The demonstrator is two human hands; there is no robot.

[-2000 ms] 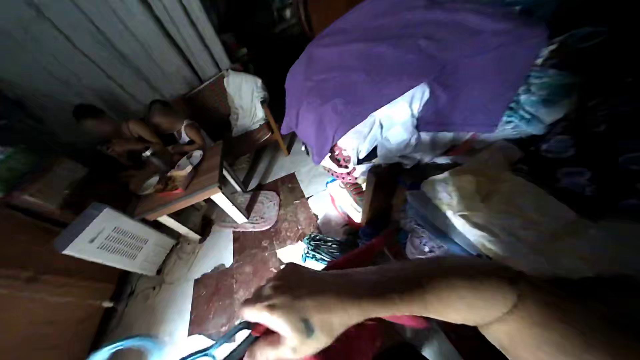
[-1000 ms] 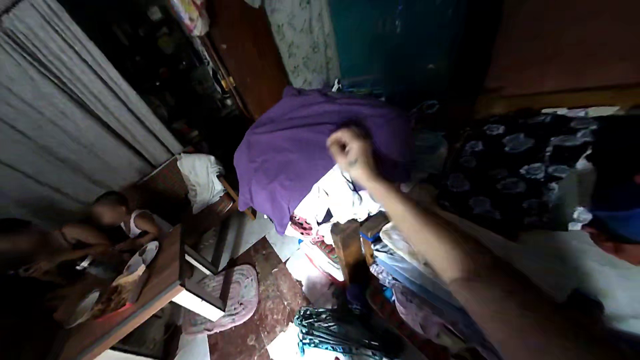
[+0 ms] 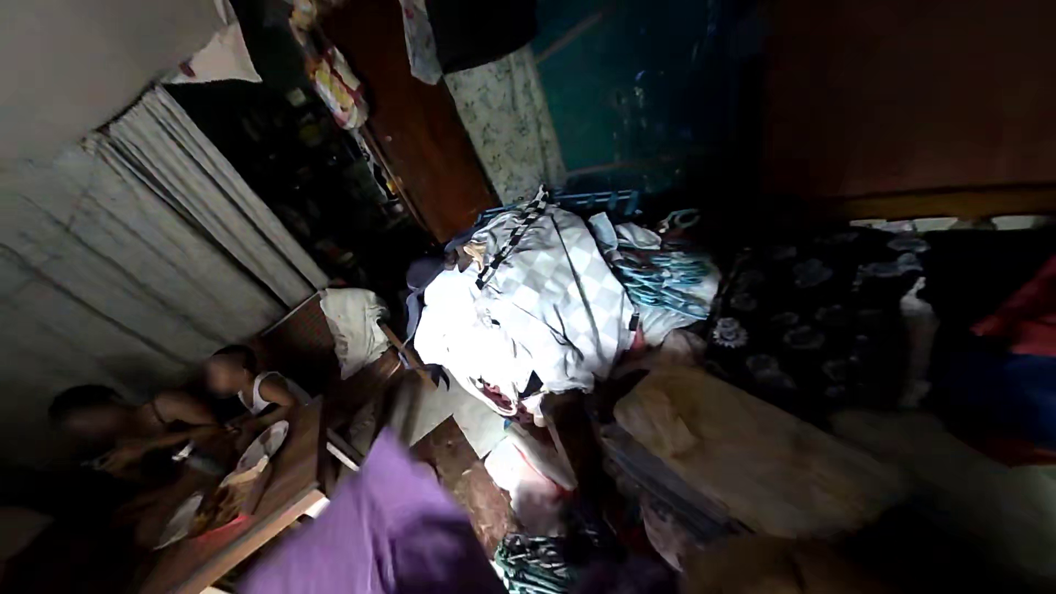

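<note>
Neither of my hands can be made out in this view. A purple cloth [image 3: 379, 528] hangs blurred at the bottom edge, close to the camera; what holds it is hidden. Beyond it stands a large heap of clothes, with a white and grey checked cloth [image 3: 569, 289] on top and a black-and-white strap [image 3: 516, 239] across it. Light blue hangers [image 3: 668, 280] lie in a bunch at the heap's right side. Dark green hangers [image 3: 536, 561] lie at the bottom centre, partly in shadow.
Two people [image 3: 264, 388] sit at the left by a wooden table [image 3: 285, 503] bearing plates. A white cloth [image 3: 351, 326] hangs over a chair near them. A yellowish sheet or bag [image 3: 726, 437] lies right of the heap, near dark flower-patterned fabric [image 3: 792, 330].
The purple cloth has come off the heap and is now at the bottom, near the camera, baring the checked cloth and light blue hangers. The hand seen over the purple cloth has left the view.
</note>
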